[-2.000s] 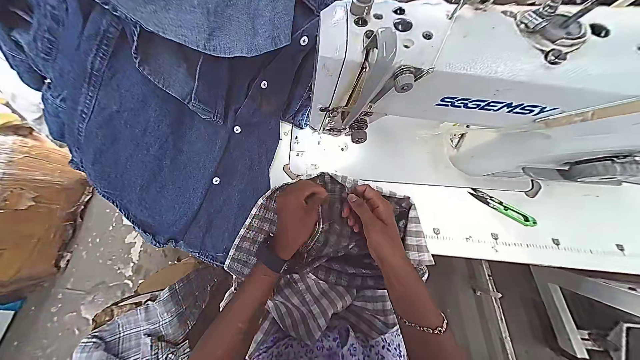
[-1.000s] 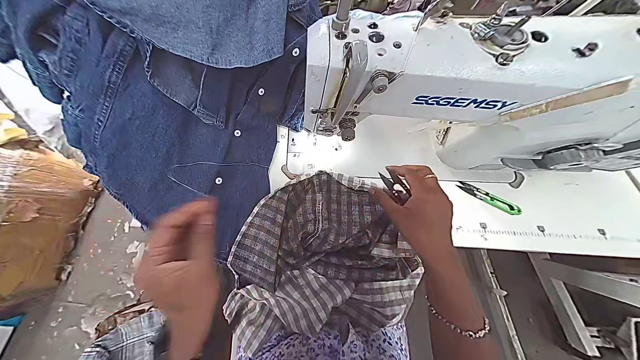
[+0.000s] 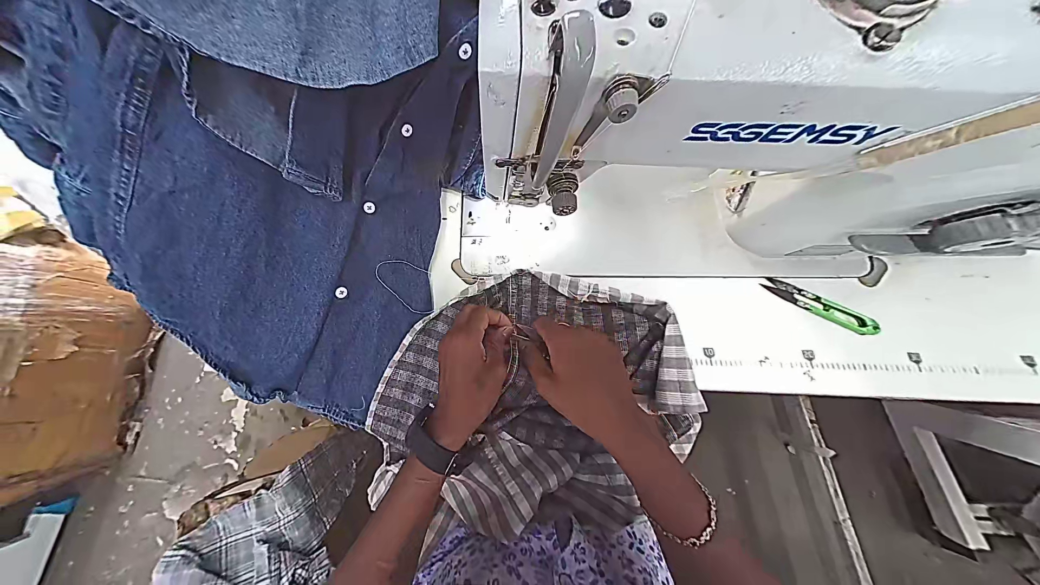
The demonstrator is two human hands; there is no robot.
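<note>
A grey and white checked cloth garment [image 3: 520,479] lies over the table edge and my lap, below the needle area of the sewing machine [image 3: 617,138]. My left hand [image 3: 475,366], with a dark band at the wrist, pinches the cloth near a seam. Close beside it, almost touching, my right hand [image 3: 581,378] has its fingertips at the same seam; a small dark pointed tool shows partly between its fingers, mostly hidden. A loose pale thread [image 3: 398,262] curls over the denim to the left.
A blue denim shirt [image 3: 236,236] with white buttons hangs over the left side. Green-handled thread snips [image 3: 825,307] lie on the white table [image 3: 747,333] at right, above a printed ruler scale. At lower left are a plaid cloth [image 3: 268,520] and a brown wrapped bundle [image 3: 65,357].
My left hand, out to the left and blurred one second ago, is back at the checked cloth. My right hand has come down from the cloth's top edge to the seam.
</note>
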